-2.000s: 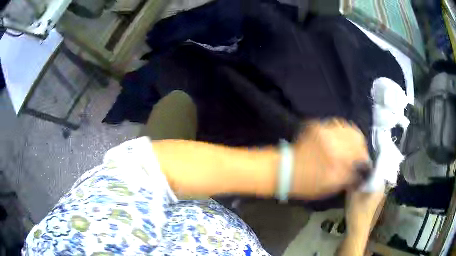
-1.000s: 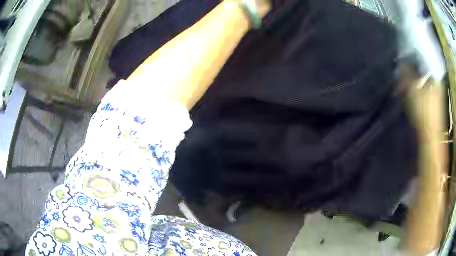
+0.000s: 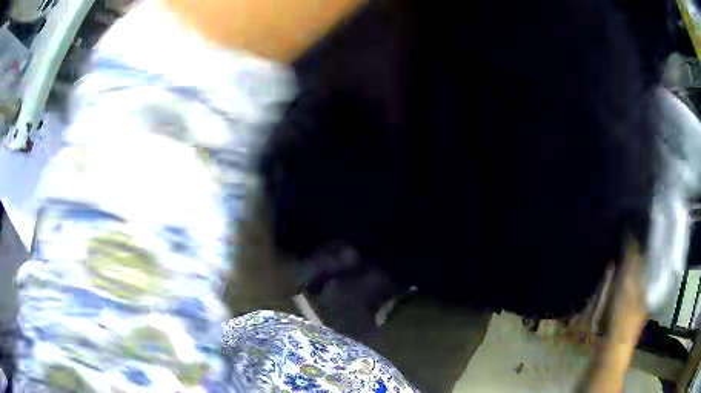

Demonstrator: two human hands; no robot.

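Note:
A dark garment (image 3: 469, 169) fills the middle and right of the head view, raised close to the camera and blurred. My left forearm runs out of the top edge, so my left hand is out of the picture. My right hand (image 3: 632, 272) is at the right, blurred and partly hidden by the garment's lower right edge. A long white rag (image 3: 670, 238) is at this hand and hangs along its outer side. The fingers are hidden. No snips can be made out.
My patterned sleeve (image 3: 123, 230) covers the left side. Patterned cloth (image 3: 307, 357) lies over my lap at the bottom. A pale machine part or frame (image 3: 50, 73) stands at the upper left, beside a white tabletop. A pale surface (image 3: 503, 361) shows at the lower right.
The garment has come up closer to the camera, hiding more of the scene. My left hand has gone out over the top edge. My right hand and the rag have moved lower since one second ago.

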